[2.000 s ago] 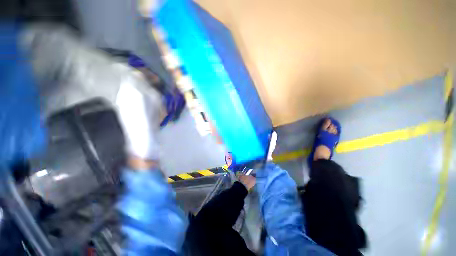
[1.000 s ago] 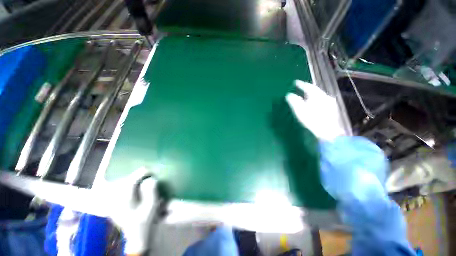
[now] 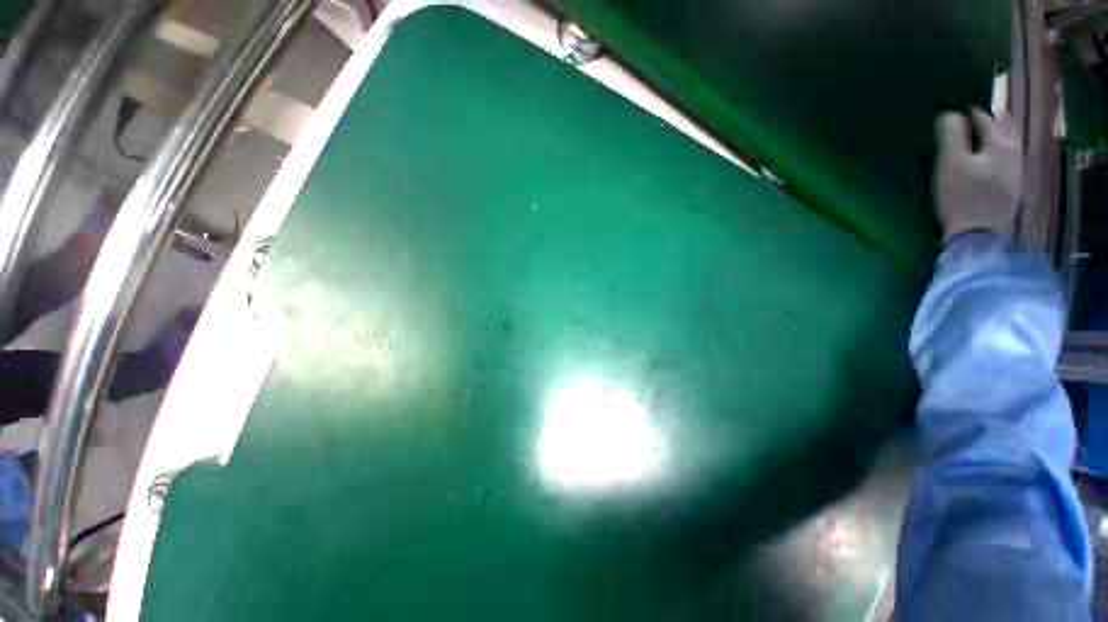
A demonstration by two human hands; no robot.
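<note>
A green mat board (image 3: pixel 486 231) lies flat in front of me on a pale plate (image 3: pixel 207 377), with a bright glare spot near its middle. My right hand (image 3: pixel 978 174), in a white glove, is at the upper right beside the metal frame, over a second dark green surface (image 3: pixel 826 109). Its fingers are apart, but whether it touches the surface or frame I cannot tell. My left hand is out of the picture.
Curved-looking silver rollers (image 3: pixel 109 267) run along the left side. Metal balls (image 3: pixel 577 43) show at the mat's edges. A silver frame rail (image 3: pixel 1035 134) stands at the right. Cables and dark items lie beneath the rollers.
The view has moved closer over the green mat and turned. My right hand has reached forward past the mat to the farther green surface. My left hand has left the picture.
</note>
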